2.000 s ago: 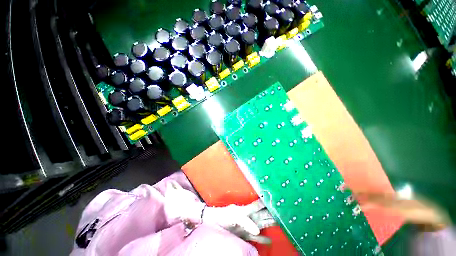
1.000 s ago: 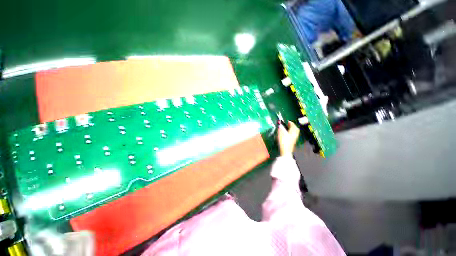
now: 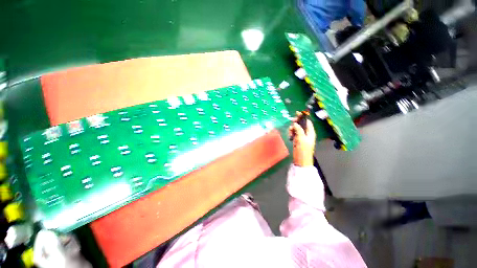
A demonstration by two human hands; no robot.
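Note:
A long green circuit board (image 3: 131, 141) lies solder side up across an orange-red mat (image 3: 141, 84), with rows of small silvery joints. My right hand (image 3: 303, 141), bare, is at the board's right end and holds small cutters (image 3: 302, 120) with dark handles and some orange near the pivot. Their tips are near the board's end corner; contact cannot be told. My left hand (image 3: 55, 251), in a white glove, is blurred and partly cut off at the lower left, near the board's left corner. Its fingers cannot be made out.
Another green board (image 3: 327, 94) stands at the right, yellow parts along its edge. A small white piece (image 3: 283, 85) lies between the boards. Yellow parts (image 3: 11, 211) show at the left rim. A person in blue (image 3: 332, 13) and dark equipment (image 3: 397, 68) are beyond the green bench (image 3: 199, 26).
The view has swung right from the capacitor-covered board. My right hand has moved from the mat side to the board's right end and now shows the cutters more clearly.

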